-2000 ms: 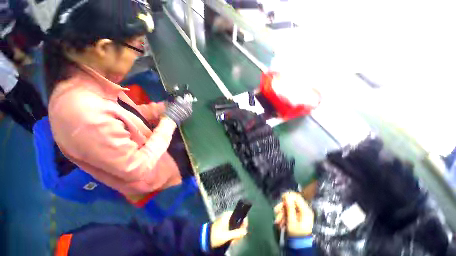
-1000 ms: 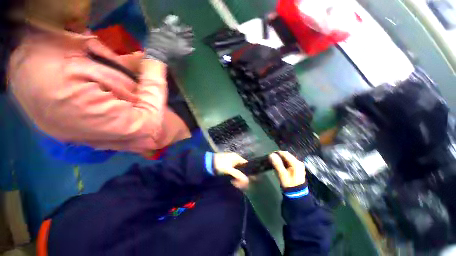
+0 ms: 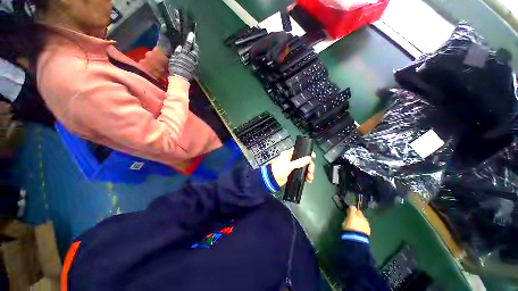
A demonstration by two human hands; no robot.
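My left hand is bare and grips a black remote control, plain back side up, over the green bench. My right hand is at the near edge of a loose heap of small black parts; its fingertips are close together at the heap, and whether they hold a part cannot be told. A row of remotes, button side up, lies beyond my left hand at the bench edge.
A large remote pile runs along mid-bench. Shiny plastic bags lie on the right with a cardboard edge. More remotes lie at bottom right. A red bin stands at the back. A co-worker with grey gloves sits left.
My right hand has left the remote and moved right and down to the small parts. My left hand still holds the remote, now turned more upright in view. The co-worker's gloved hands are raised with dark pieces.
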